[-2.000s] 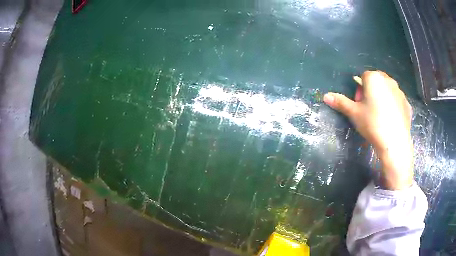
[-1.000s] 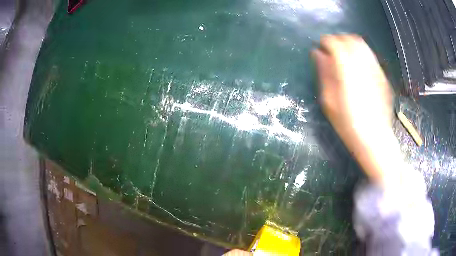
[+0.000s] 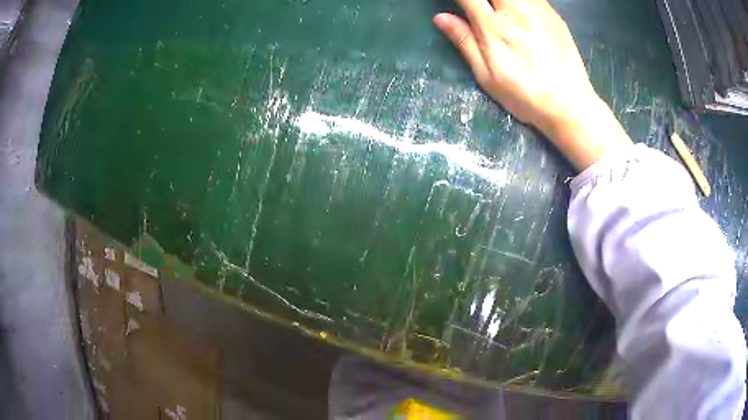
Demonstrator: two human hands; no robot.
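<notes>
The dark green glossy table top (image 3: 205,164) fills most of the head view, with clear tape strips (image 3: 435,238) on it that show as glare, wrinkles and whitish lines. My right hand (image 3: 525,61) lies palm down at the upper middle right, fingers spread and partly cut off by the top edge. No object shows in it. The yellow tape roll (image 3: 422,410) is partly visible below the table's front edge at the bottom. My left hand is not visible. A thin tan stick (image 3: 690,164) lies on the green top, right of my right forearm.
Stacked grey trays or frames (image 3: 712,53) stand at the upper right. Brown cardboard (image 3: 164,353) with white label scraps lies below the front edge at the left. A pale floor strip (image 3: 41,303) runs down the far left.
My right hand has moved up and left, away from the stick that it held at first and that now lies on the table. The yellow roll has dropped below the front edge.
</notes>
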